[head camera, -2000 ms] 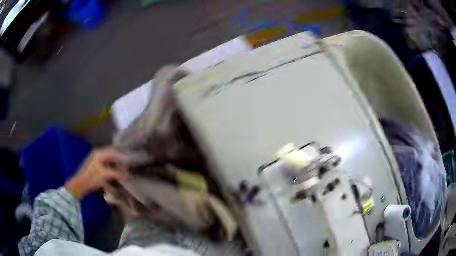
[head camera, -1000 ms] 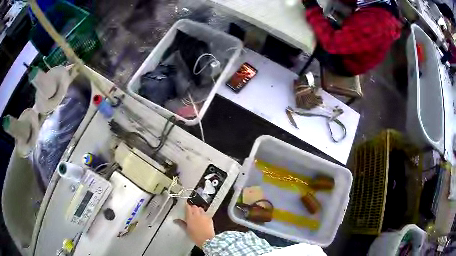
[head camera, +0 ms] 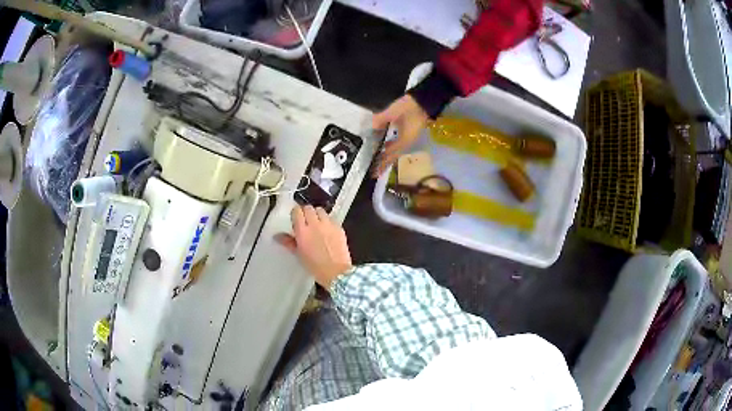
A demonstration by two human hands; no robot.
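Note:
My right hand (head camera: 321, 245), in a green-and-white checked sleeve, lies palm down at the right end of the white machine table (head camera: 249, 297). Its fingertips are at the near end of a black tray (head camera: 327, 170) with small white items in it. The fingertips are partly hidden, and I cannot tell whether they hold anything. The sewing machine (head camera: 160, 241), with a white arm and blue lettering, stands to the left. White thread hangs near its cream end part. My left hand is not in view.
Another person's hand (head camera: 404, 127), in a red checked sleeve, reaches in at the table's right edge. A grey-white bin (head camera: 554, 217) holds yellow tape, brown rolls and dark-handled scissors. A yellow crate (head camera: 610, 160) and another pale bin (head camera: 634, 329) stand at the right. Thread spools (head camera: 95, 191) stand beside the machine.
My view has swung from the table's other side to its right end. Since one second ago, the other person's arm has reached in over the bin; my right hand remains by the black tray.

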